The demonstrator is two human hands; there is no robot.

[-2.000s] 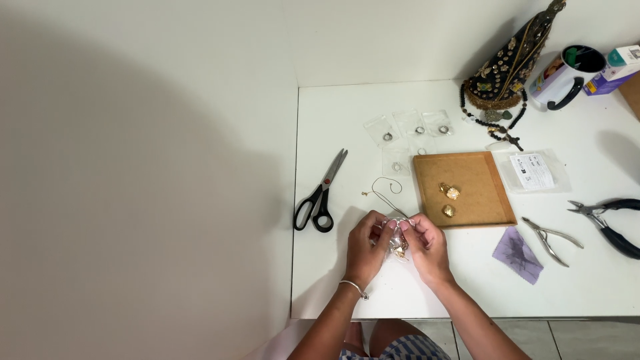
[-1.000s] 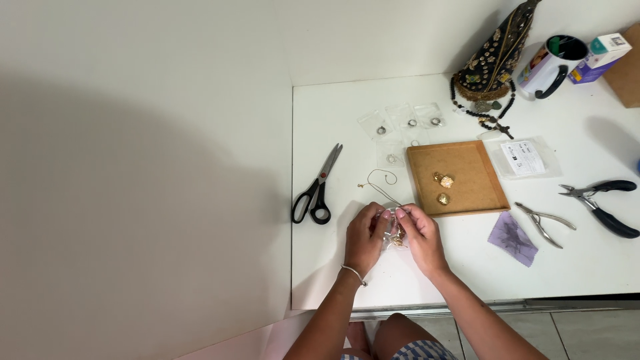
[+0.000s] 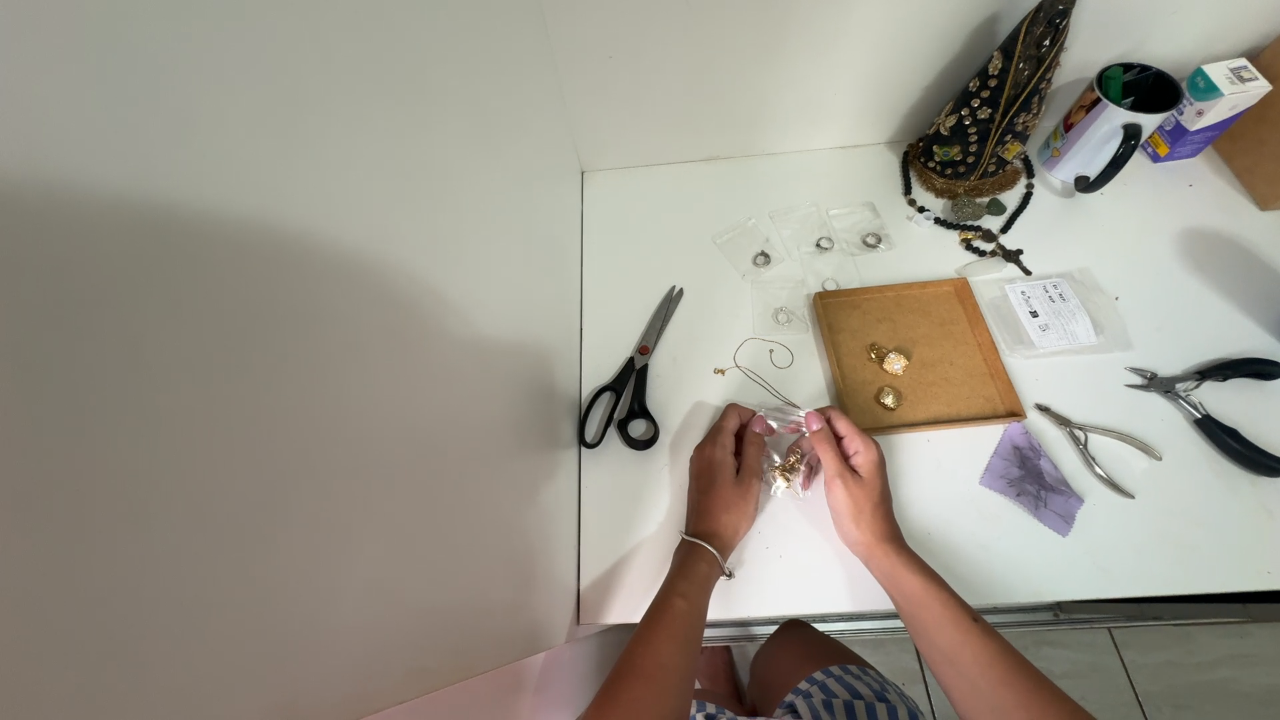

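Note:
A small clear plastic bag (image 3: 787, 480) with gold-coloured jewellery pieces inside is pinched at its top edge between my left hand (image 3: 728, 470) and my right hand (image 3: 850, 475). Just beyond my fingertips lies a thin chain (image 3: 748, 372), its lower end running to the bag's top. To the right of the chain, a shallow wooden tray (image 3: 925, 400) holds a gold-coloured pendant with a pale stone (image 3: 893, 362) and another gold-coloured piece (image 3: 889, 397). Behind the chain are several small clear bags (image 3: 752, 248) with rings or ring-like pieces.
Black-handled scissors (image 3: 640, 375) lie at the left. On the right are a purple cloth (image 3: 1033, 480), metal nippers (image 3: 1085, 435), black-handled pliers (image 3: 1205, 400) and a labelled plastic bag (image 3: 1055, 312). A draped figurine (image 3: 985, 115), black beads with a cross (image 3: 1010, 255), a mug (image 3: 1095, 140) and a box (image 3: 1200, 110) stand behind.
Both hands stay at the small bag; my fingers have shifted slightly along its top, and more of the bag shows between them now.

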